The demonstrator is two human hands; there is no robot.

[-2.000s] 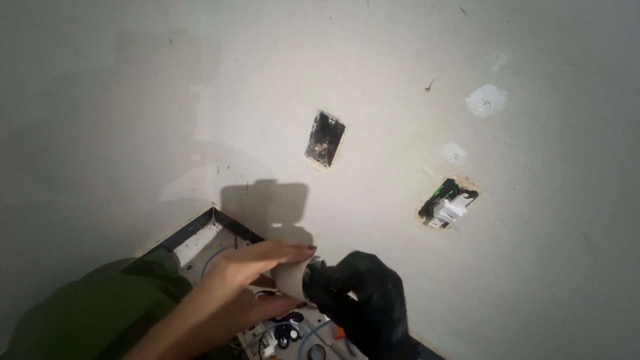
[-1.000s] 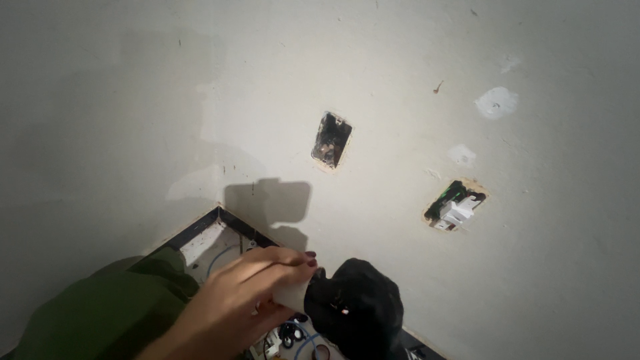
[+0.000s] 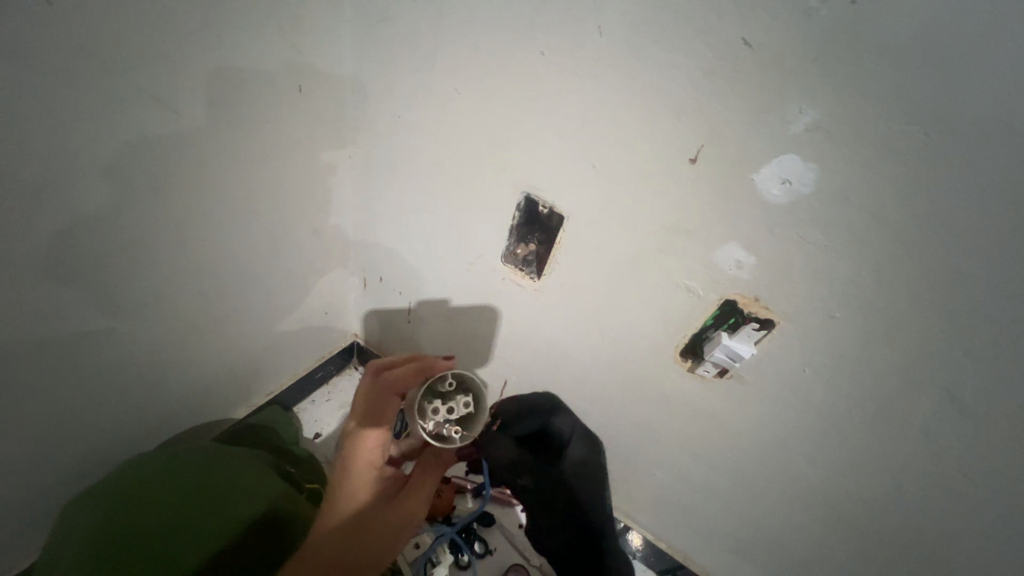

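My left hand (image 3: 384,456), bare below a green sleeve, grips a round off-white plastic electrical fitting (image 3: 416,412) by its sides. The fitting's open end faces me and shows small terminals and posts inside. Close against its right side is my right hand (image 3: 540,444), dark, in what looks like a black glove. Its fingers are bent around the end of a thin wire with a coppery tip (image 3: 502,390); the grip itself is partly hidden. A blue wire (image 3: 484,488) hangs just below the fingers of that hand.
A recessed wall box (image 3: 534,238) sits in the grey wall. Right of it, a white switch or socket module (image 3: 732,350) hangs tilted in another cutout. Dark baseboard (image 3: 316,374) meets at the corner. Below the hands lie cables, small parts and an orange object (image 3: 442,498).
The fitting has turned so that its open end faces me. My right hand has moved from the fitting's end to beside it, and the wire's coppery tip now shows.
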